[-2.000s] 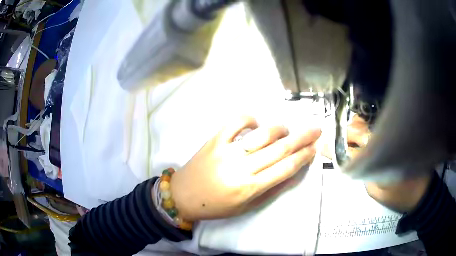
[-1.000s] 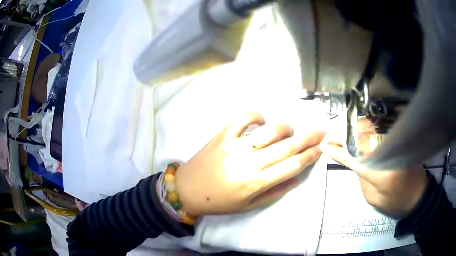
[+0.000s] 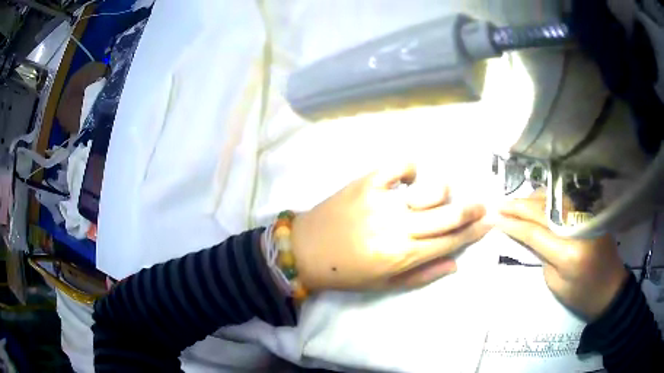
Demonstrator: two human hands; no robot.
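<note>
A large white fabric piece [image 3: 196,167] with long seam and fold lines lies over the table. My left hand [image 3: 386,233] lies palm down on it with fingers stretched to the right, close to the presser foot area. My right hand [image 3: 564,255] comes from the lower right, its fingertips close to my left fingertips. Glare hides whether they pinch the fabric. The sewing machine head [image 3: 575,109] stands at the upper right, with small metal parts [image 3: 520,175] beyond my fingertips. The needle point cannot be made out.
A grey lamp [image 3: 386,69] with a lit strip and flexible neck [image 3: 531,35] hangs above the fabric. A printed ruler scale [image 3: 539,345] runs along the table's front edge. White scraps [image 3: 75,182], a dark flat object [image 3: 91,178] and a yellow cord [image 3: 62,280] are at the left.
The view has shifted, so lamp and machine head appear farther right. My right hand, partly behind the machine at first, has come out beside my left fingertips.
</note>
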